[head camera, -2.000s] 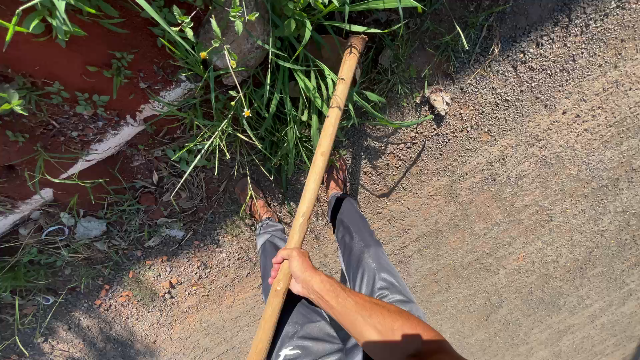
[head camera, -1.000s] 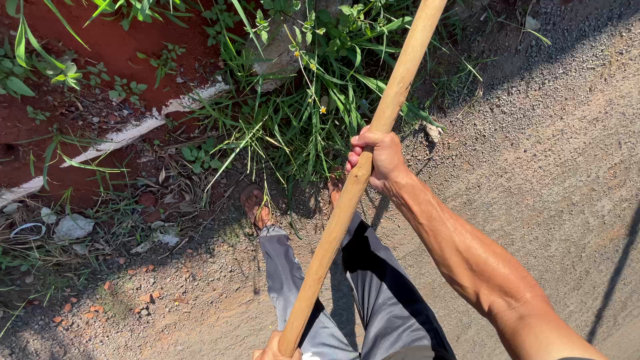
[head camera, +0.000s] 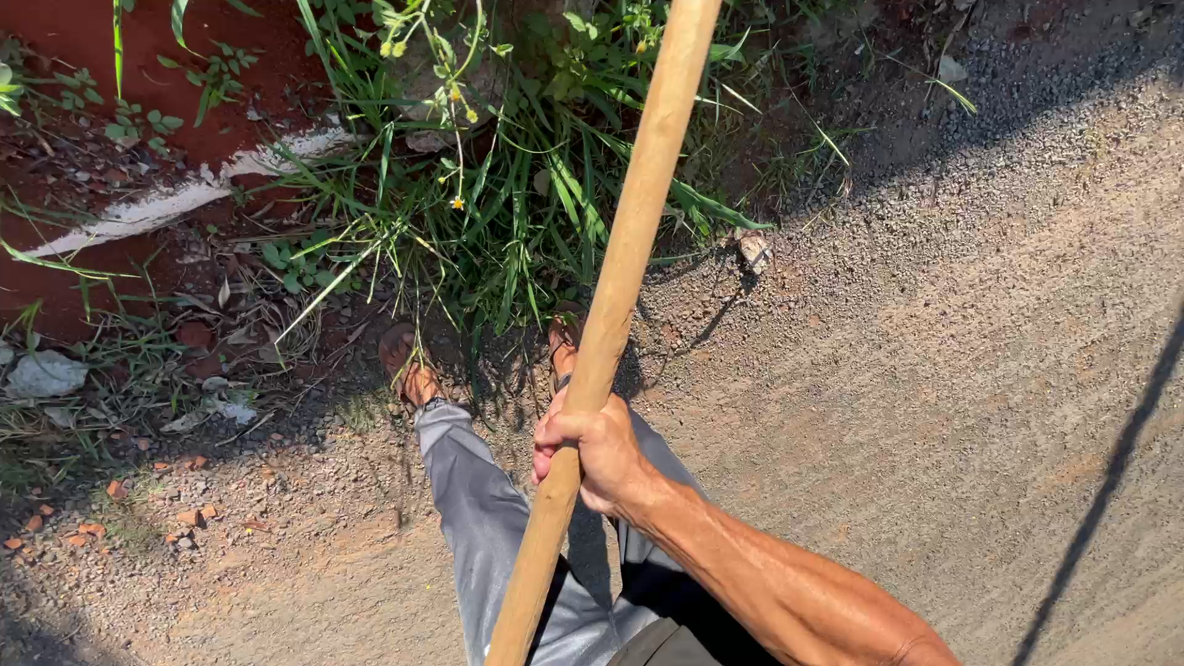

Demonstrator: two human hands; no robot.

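My right hand (head camera: 592,449) is closed around a long wooden handle (head camera: 638,222), in front of my legs. The handle runs from the bottom edge, left of centre, up past the top edge, so both its ends are out of view. Behind it, green grass (head camera: 518,203) with small yellow flowers grows at the roadside, just beyond my feet. My left hand is not in view.
Gravelly ground (head camera: 925,388) spreads over the right side, crossed by a thin dark shadow. A whitish strip (head camera: 157,208) lies on red soil at the upper left. Pale stones (head camera: 46,375) and brick bits (head camera: 190,516) are scattered at the left. My sandalled feet (head camera: 407,365) stand at the grass edge.
The handle's far end, seen in the grass two seconds ago, is now beyond the top edge. My right hand is lower in view than a second ago; my left has left the bottom edge.
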